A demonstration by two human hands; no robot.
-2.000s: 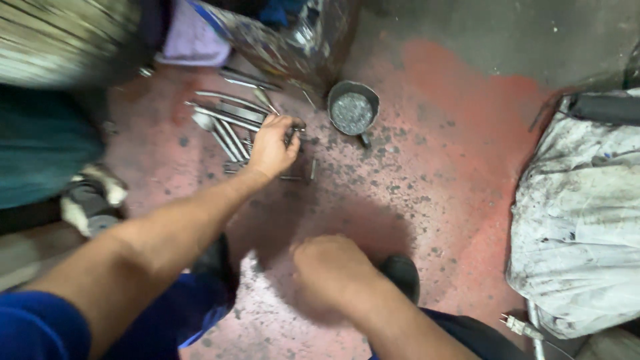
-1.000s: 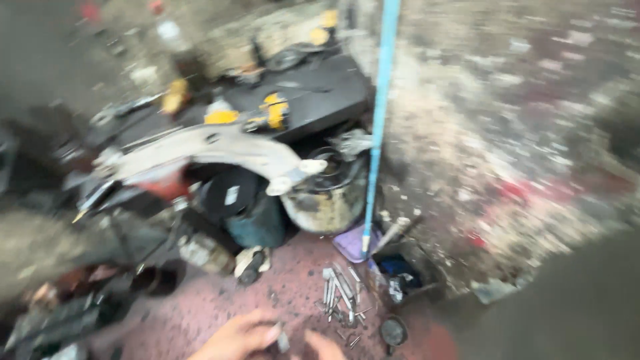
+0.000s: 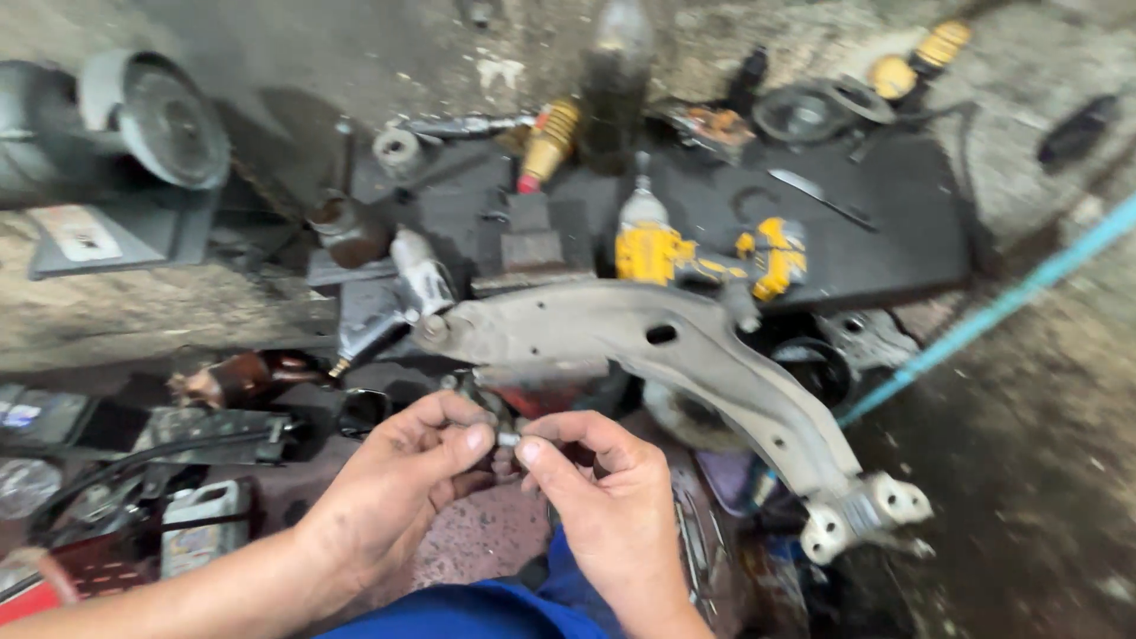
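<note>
Between the fingertips of both hands is a small metal piece (image 3: 508,438), perhaps a bolt or socket; too little of it shows to tell. My left hand (image 3: 417,461) pinches one end with thumb and forefinger, and my right hand (image 3: 586,479) pinches the other. Just beyond the hands, a grey metal suspension control arm (image 3: 577,324) lies across the front of the bench, its far end hanging out to the right. Behind it a yellow cordless impact wrench (image 3: 652,248) lies on the dark bench top, and a grey air impact tool (image 3: 422,271) is to its left.
A bench grinder (image 3: 169,120) stands at upper left. A yellow-handled screwdriver (image 3: 550,142) and a knife (image 3: 821,197) lie on the bench (image 3: 905,222). A blue pole (image 3: 1003,311) slants at right. Wrenches (image 3: 697,541) lie on the floor; a plastic bottle (image 3: 206,524) stands at lower left.
The view has swung up from the floor to the bench. Two seconds ago my left hand was at the tools on the floor; now both hands are together at a small metal piece.
</note>
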